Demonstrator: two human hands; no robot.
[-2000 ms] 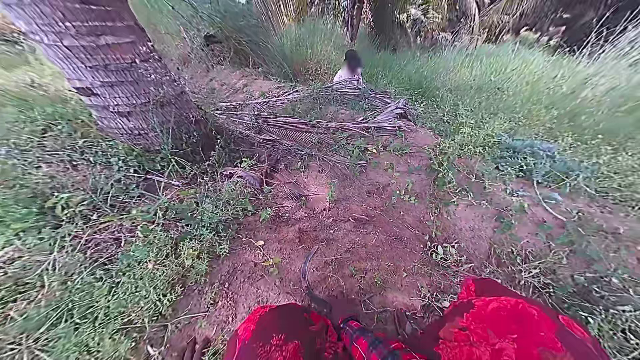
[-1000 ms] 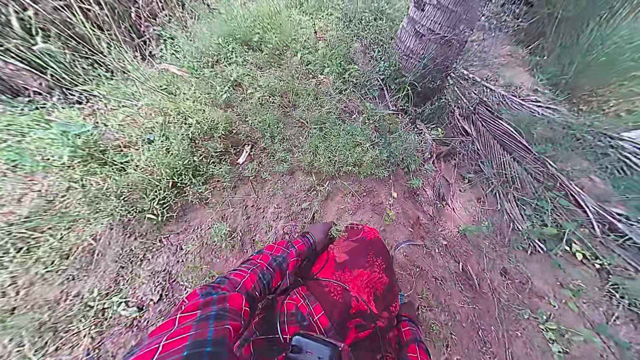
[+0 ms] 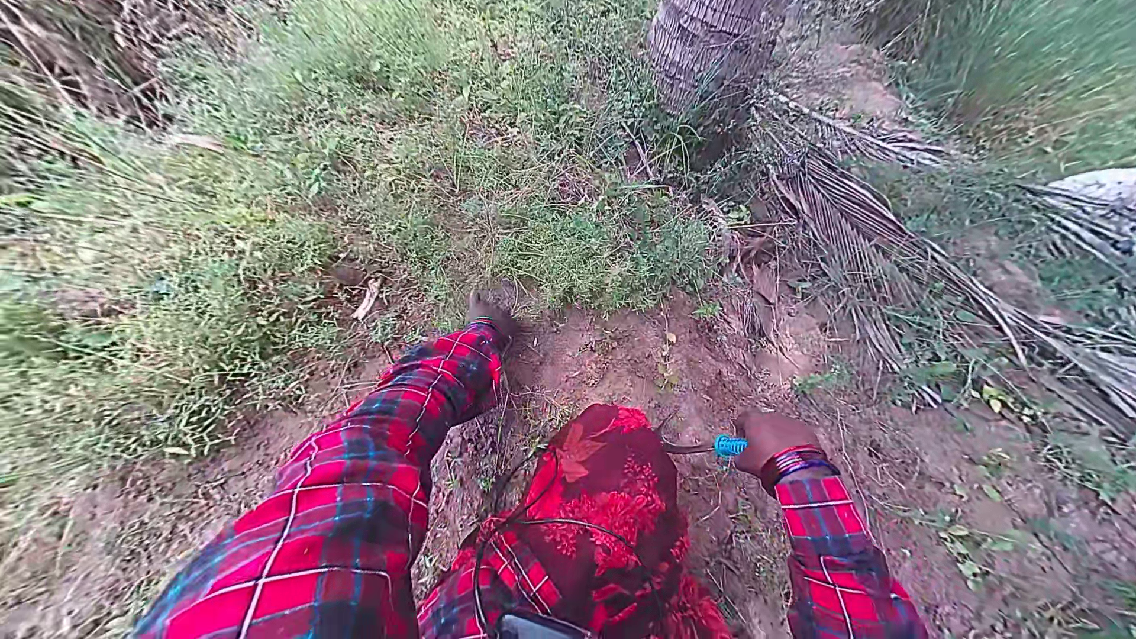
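My right hand [image 3: 774,441] is closed round the handle of a sickle [image 3: 688,447], whose blue-wrapped part shows at the fist. The thin curved metal runs left from it, partly hidden by my knee under red patterned cloth. My left hand [image 3: 493,312] reaches forward to the edge of the low green weeds [image 3: 608,257], where they meet bare soil. Its fingers are blurred, and whether they hold any stems cannot be told.
A palm trunk [image 3: 710,53] rises at the upper middle right. Dry palm fronds [image 3: 896,240] lie on the ground to its right. Tall grass [image 3: 1038,71] grows beyond them. A dark device [image 3: 537,627] with a thin cable lies at my lap.
The view has swung left since two seconds ago. My left hand has moved forward from near my knee to the weeds. My right hand with the sickle has come into sight.
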